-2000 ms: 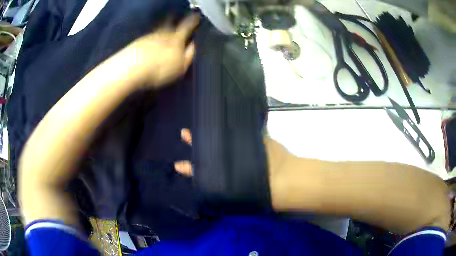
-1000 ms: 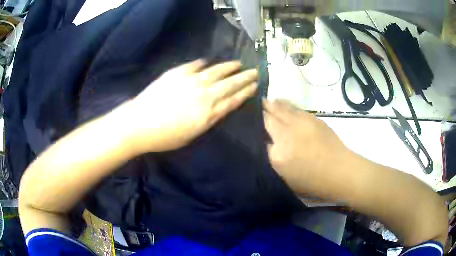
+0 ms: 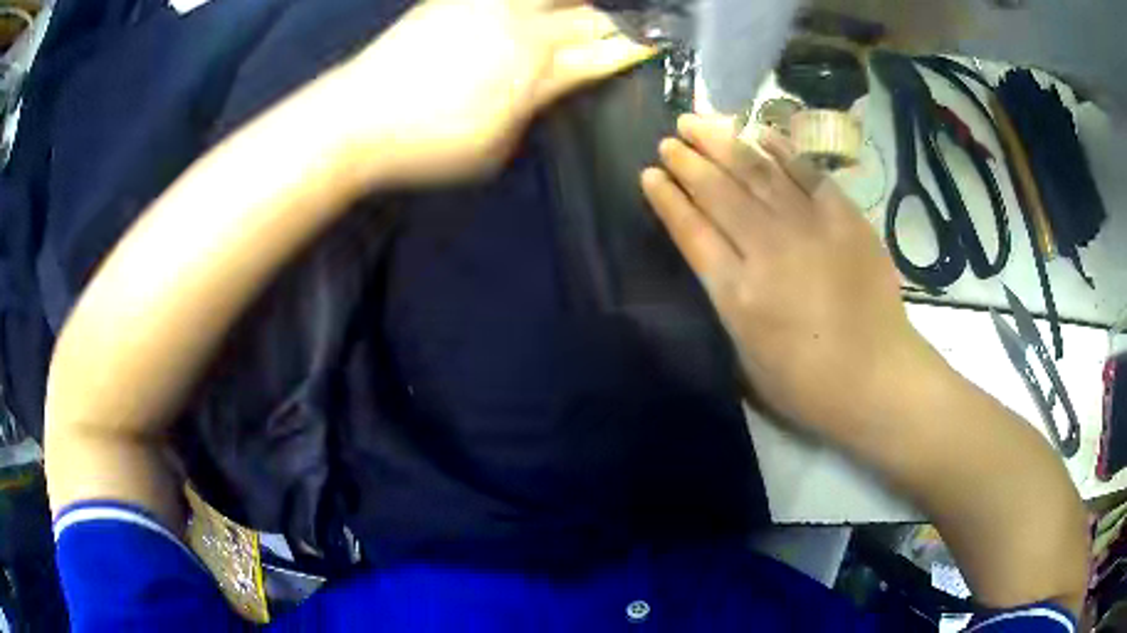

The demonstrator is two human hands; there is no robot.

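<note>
A large dark garment panel [image 3: 494, 359] covers the left and middle of the table and hangs over its front edge. My left hand [image 3: 494, 87] lies palm down on the cloth at the top, fingertips close to the presser foot area [image 3: 676, 77]. It is slightly blurred. My right hand [image 3: 791, 266] lies flat at the cloth's right edge, fingers pointing up-left, just below the foot. Both hands press on the cloth rather than grip it. The needle tip is too small to tell.
The pale machine head [image 3: 742, 50] is at the top, with a cream ribbed knob [image 3: 826, 136]. Black-handled shears [image 3: 927, 235], thread snips [image 3: 1044, 377], a thin tool with a brown handle [image 3: 1023, 186] and a black strip bundle [image 3: 1057, 167] lie at the right.
My left hand has moved up towards the presser foot. My right hand has moved up and lies flatter beside the cloth edge. The shears and machine appear shifted right in the view.
</note>
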